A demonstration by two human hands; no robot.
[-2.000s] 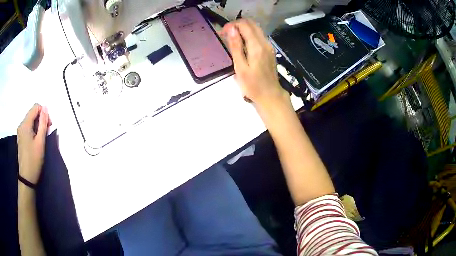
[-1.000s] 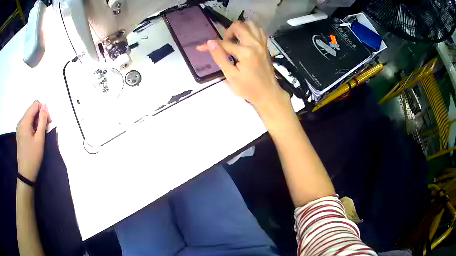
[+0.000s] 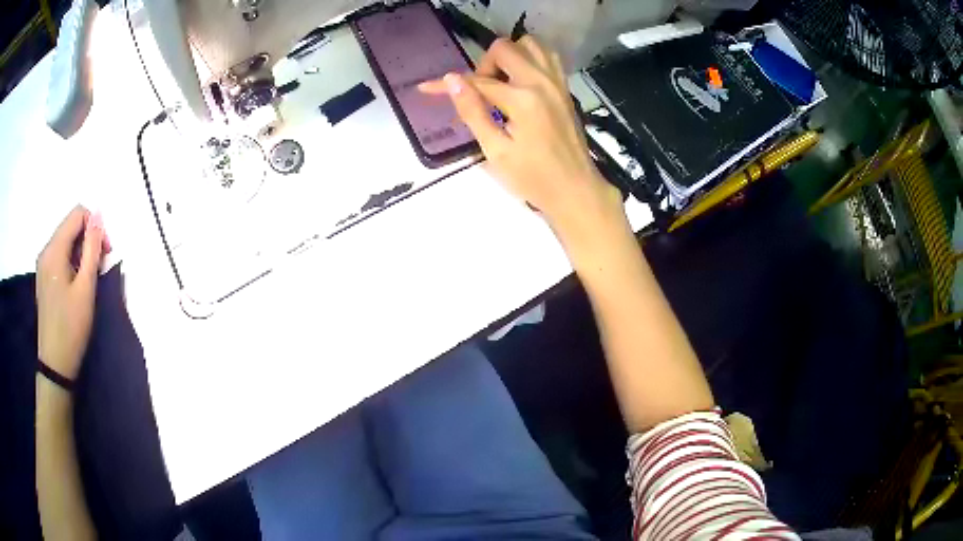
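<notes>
A smartphone (image 3: pixel 414 66) with a pinkish-purple screen lies on the white machine bed, right of the needle area. My right hand (image 3: pixel 533 132) is over its lower right side, thumb or finger reaching over the screen; it does not grip the phone. Whether the fingertip touches the glass cannot be told. My left hand (image 3: pixel 72 269) rests at the table's left edge by the dark navy cloth (image 3: pixel 100 402), fingers curled together; nothing is seen in it. The presser foot and needle area (image 3: pixel 248 95) is left of the phone.
A small round grey disc (image 3: pixel 285 156) and a dark fabric scrap (image 3: pixel 346 103) lie on the bed. A black book stack (image 3: pixel 692 106) with a blue item (image 3: pixel 785 70) on it is at right. A black fan (image 3: pixel 876 37) and yellow metal frames (image 3: pixel 898 174) are beyond.
My right hand has moved from the phone's right edge to reach over its screen. My left hand has stayed nearly still. The view has shifted slightly.
</notes>
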